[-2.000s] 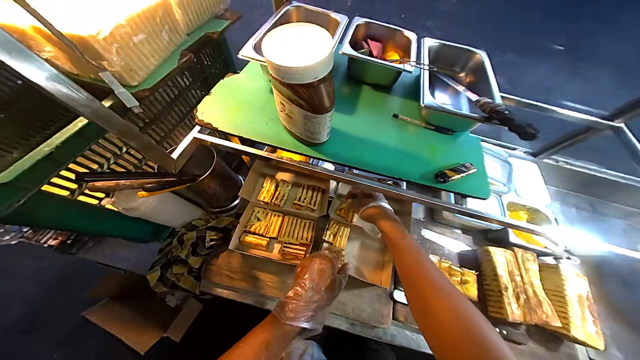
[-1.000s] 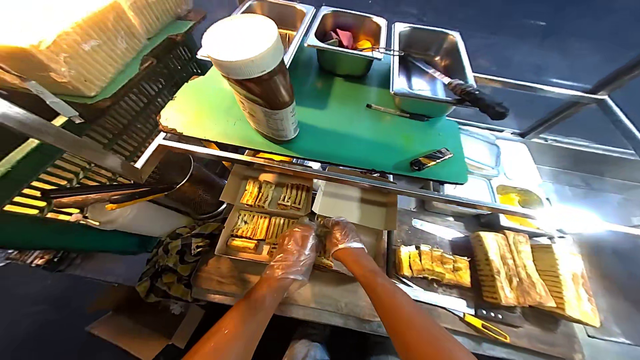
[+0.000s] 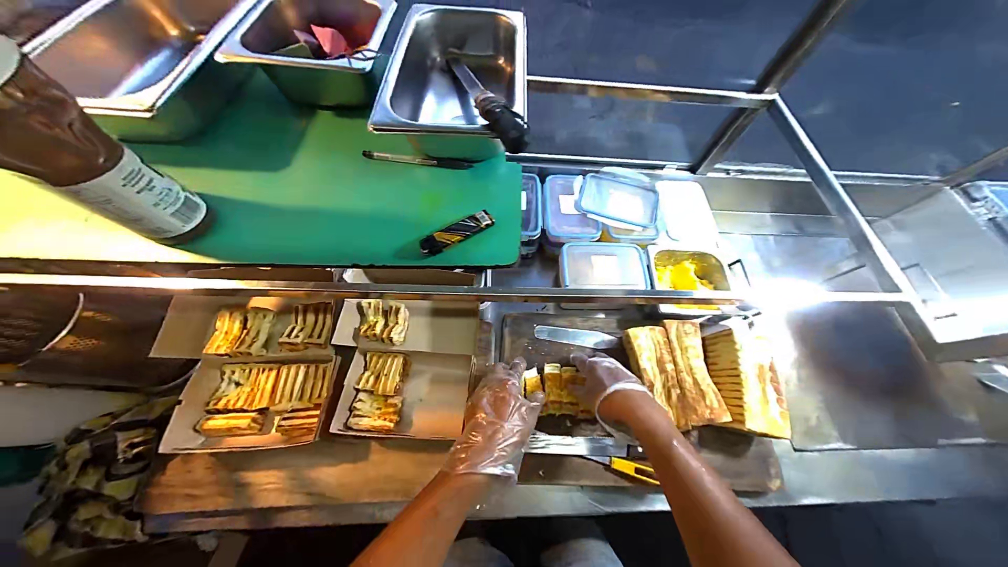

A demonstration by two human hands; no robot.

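Note:
My left hand (image 3: 500,413), in a clear plastic glove, touches the left end of a row of cut toasted bread pieces (image 3: 555,386) on the dark cutting board (image 3: 516,335). At the row's right end is my right hand (image 3: 610,386), gloved too, its fingers on the pieces. A flat metal spatula (image 3: 575,337) lies behind them; a blade (image 3: 579,446) and a yellow-handled cutter (image 3: 634,470) lie in front. To the left, two open cardboard boxes (image 3: 445,394) (image 3: 185,425) hold toasted pieces. Uncut toasted loaves (image 3: 681,378) are at the right.
A metal rail (image 3: 394,290) crosses above the work. Behind it are a green board (image 3: 331,213), a chocolate-coloured spread jar (image 3: 87,157), steel pans (image 3: 449,71), a pen (image 3: 417,160), lidded plastic containers (image 3: 605,266) and a tub of yellow filling (image 3: 689,272). A patterned cloth (image 3: 94,488) hangs at the left.
Both hands have moved right, from the cardboard boxes to the cut pieces on the dark board. The right-hand box now shows toasted pieces in its left part. The view has shifted right.

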